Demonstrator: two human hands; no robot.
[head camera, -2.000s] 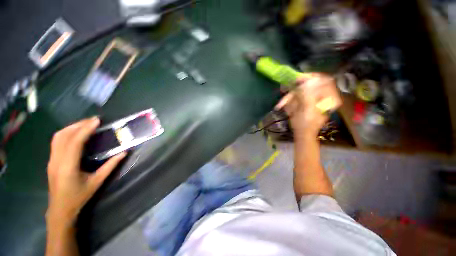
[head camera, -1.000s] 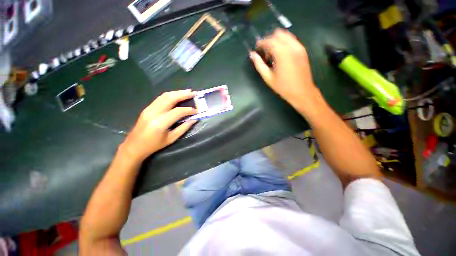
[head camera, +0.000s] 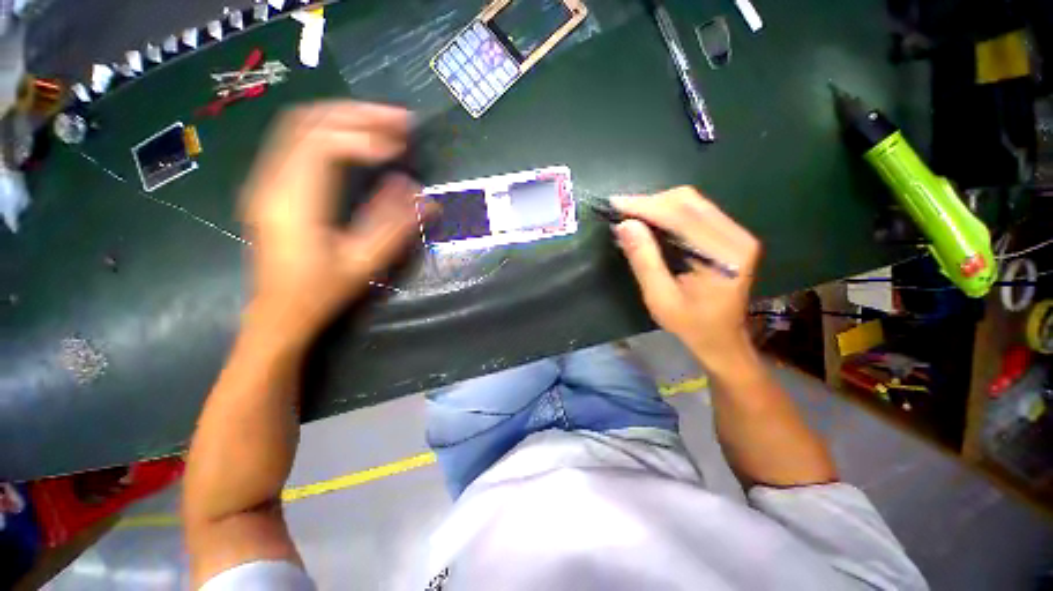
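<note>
The phone board in its white frame (head camera: 499, 211) lies on the green mat in front of me, a dark rectangle at its left and a light grey panel at its right, with pink at the right end. My right hand (head camera: 681, 260) holds slim dark tweezers (head camera: 701, 256), their tip pointing left near the board's right end. My left hand (head camera: 335, 208) is motion-blurred just left of the board. Its fingers look apart, and I cannot tell whether it touches the board or holds anything.
The keypad front housing (head camera: 476, 66) lies beyond the board. A pen-like rod (head camera: 687, 75) is at the upper right. The green screwdriver (head camera: 930, 202) lies right. The spare display (head camera: 165, 157), red-handled bits (head camera: 245, 79) and small screws (head camera: 82, 359) are left. A thin strand crosses the mat.
The green screwdriver was let go earlier. My right hand has come back from the upper mat with tweezers. My left hand has moved left off the board, which lies flat in view.
</note>
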